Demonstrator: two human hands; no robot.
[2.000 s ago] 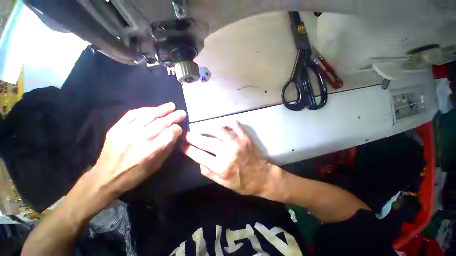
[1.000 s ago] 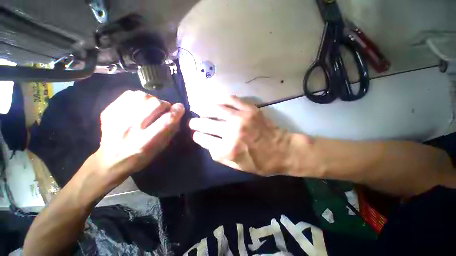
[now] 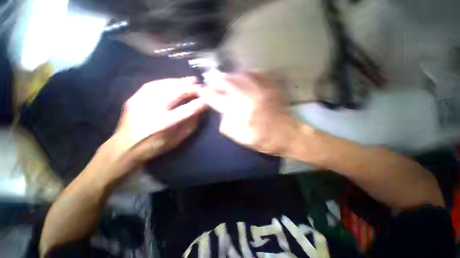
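Observation:
The frame is blurred. A dark garment piece (image 3: pixel 85 101) lies spread on the machine table, to the left of and below my hands. My left hand (image 3: pixel 156 113) rests on the cloth with its fingers bent near the needle area. My right hand (image 3: pixel 252 111) is beside it, its fingertips close to the left ones at the cloth edge. Whether the fingertips pinch the cloth cannot be made out. The sewing machine head (image 3: pixel 176 22) is a dark blur above my hands; needle and presser foot cannot be told apart.
Black-handled shears (image 3: pixel 343 75) and a slim red-handled tool (image 3: pixel 370 70) lie on the white table (image 3: pixel 393 118) at the right. Yellow-marked cardboard (image 3: pixel 38 161) edges the left side. Red crate parts (image 3: pixel 358 221) show below right.
The view has shifted and blurred. My right hand has moved up towards the needle area, and its fingertips are now close to my left hand's. More cloth shows below my hands.

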